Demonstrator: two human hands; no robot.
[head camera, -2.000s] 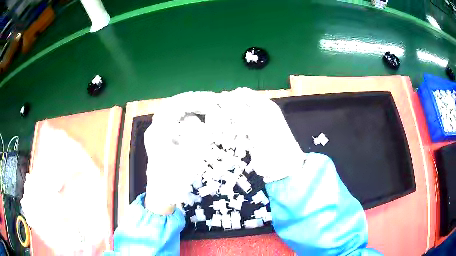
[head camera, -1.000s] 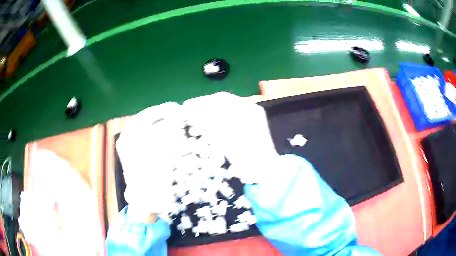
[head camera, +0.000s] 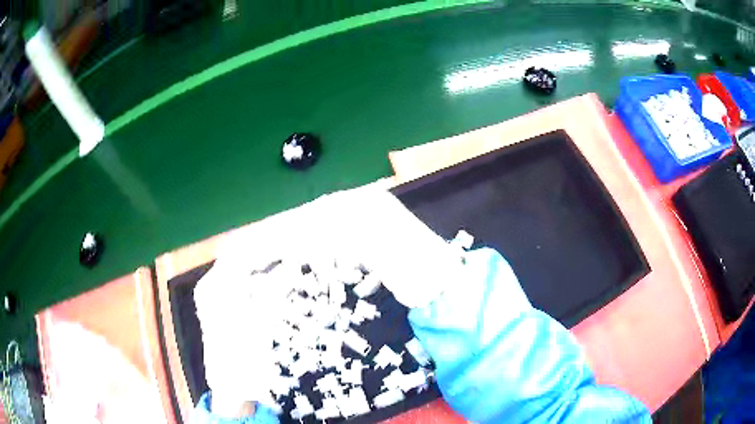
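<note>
Small white plastic parts (head camera: 341, 396) lie in a loose heap in the left side of the black parts tray (head camera: 530, 207). One white part (head camera: 462, 240) lies near the middle of the tray, beside my right sleeve. My left hand (head camera: 236, 323), in a white glove, is over the left of the heap. My right hand (head camera: 372, 236), also in a white glove, reaches over the back of the heap. Both gloves are washed out by glare and merge with the parts; the fingers and anything held cannot be made out.
Black round holders sit on the green surface (head camera: 207, 166), one (head camera: 300, 151) carrying a white part. A blue bin (head camera: 672, 124) of white parts, a red container (head camera: 718, 101) and a second black tray (head camera: 724, 232) are at right. A washed-out pale shape lies on the left mat (head camera: 124, 290).
The view has turned, so the tray looks more tilted and the blue bin shows more fully. My right hand and sleeve now reach closer to the lone white part. Both hands stay over the heap.
</note>
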